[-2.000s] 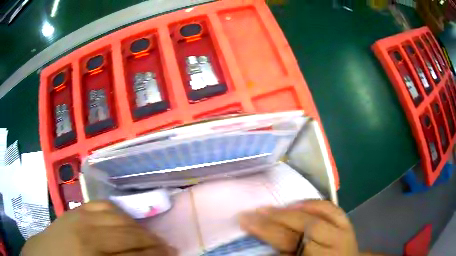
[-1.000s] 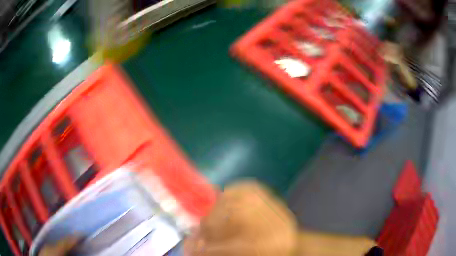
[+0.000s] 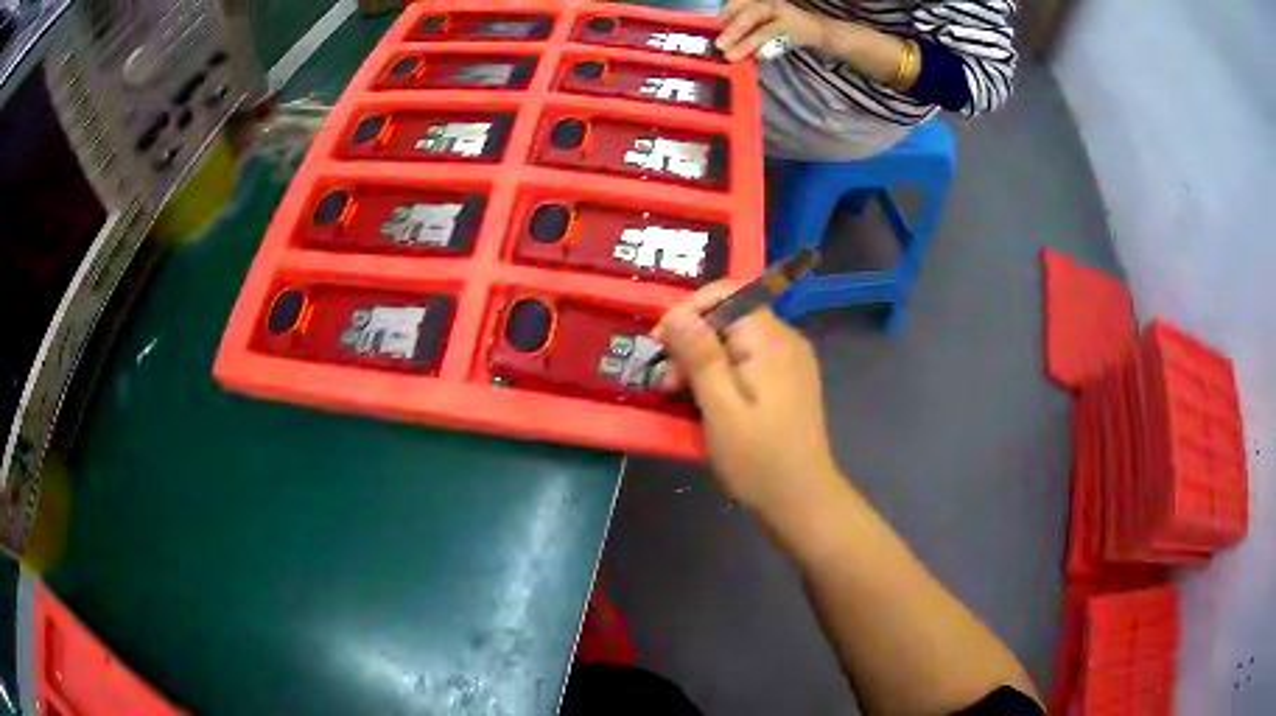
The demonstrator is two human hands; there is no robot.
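My right hand (image 3: pixel 749 385) holds metal tweezers (image 3: pixel 763 291), their rear end pointing up and right. It is over the near right pocket of a salmon-red tray (image 3: pixel 462 395). The fingers cover the end of the red phone housing (image 3: pixel 560 367) there; whether they touch it I cannot tell. The tray has two columns of pockets with red housings, each with a black oval at one end and most with a silvery block visible. My left hand is not in view.
Another person's hand (image 3: pixel 753 28) is at the tray's far right corner. A blue stool (image 3: pixel 875 175) stands beyond the green bench (image 3: pixel 322 546). Red trays (image 3: pixel 1189 441) are stacked by the wall. Another red tray (image 3: pixel 91 664) shows at bottom left, near a pale rail.
The view has swung right, from the tray with the white carton to the other tray. My right hand now reaches over it. My left hand and the carton have left the view.
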